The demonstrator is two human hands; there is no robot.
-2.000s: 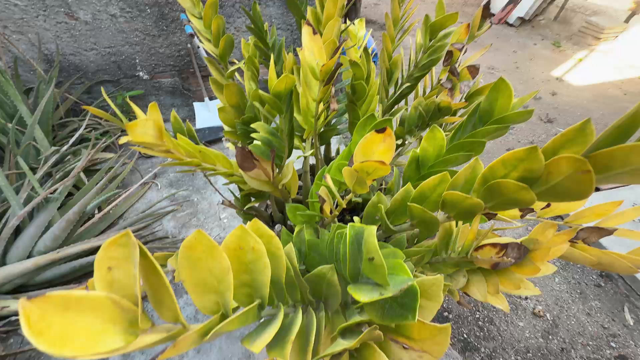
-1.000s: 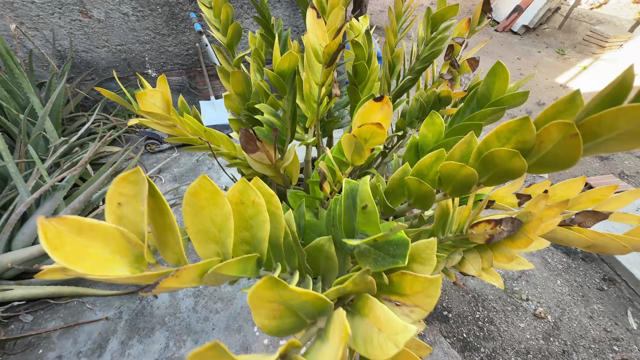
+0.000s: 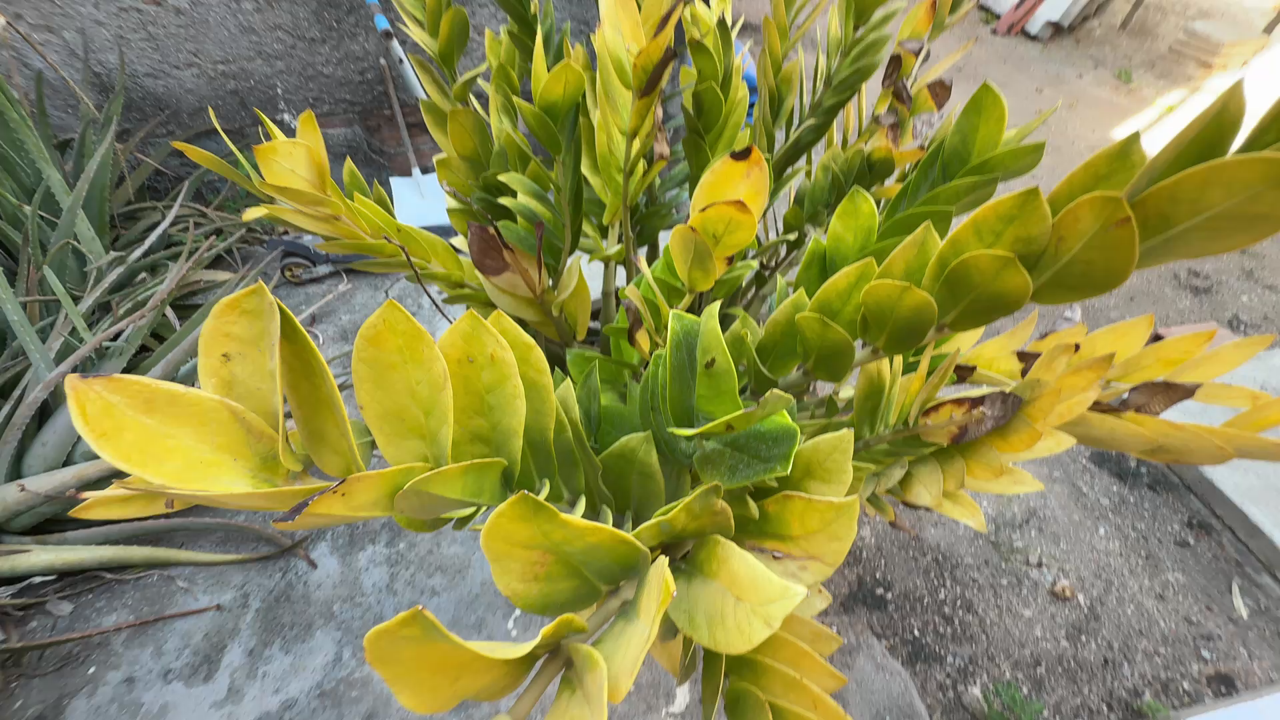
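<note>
A large ZZ plant with yellow and green leaves fills the middle of the head view. One yellowed stem (image 3: 405, 395) reaches out to the left, and another, with yellow leaflets (image 3: 560, 560), comes toward the camera at the bottom. Green leaves (image 3: 745, 450) crowd the centre. On the right, a stem bears a brown, withered leaf (image 3: 972, 415) among yellow ones. A yellow leaf with a dark tip (image 3: 735, 182) stands near the upper middle. Neither my left hand nor my right hand is in view, and the plant's base is hidden by foliage.
Spiky, aloe-like plants (image 3: 85, 230) grow at the left, beside a rough wall (image 3: 250, 50). A long-handled dustpan (image 3: 420, 200) and a small wheel (image 3: 296, 268) are behind the plant. Concrete (image 3: 250, 620) lies below, with gritty ground (image 3: 1080, 590) at the right and stacked boards at the top right.
The yellow-leaved stem at the bottom has come into fuller view since the oldest frame, where it was not plainly seen. The view has shifted slightly.
</note>
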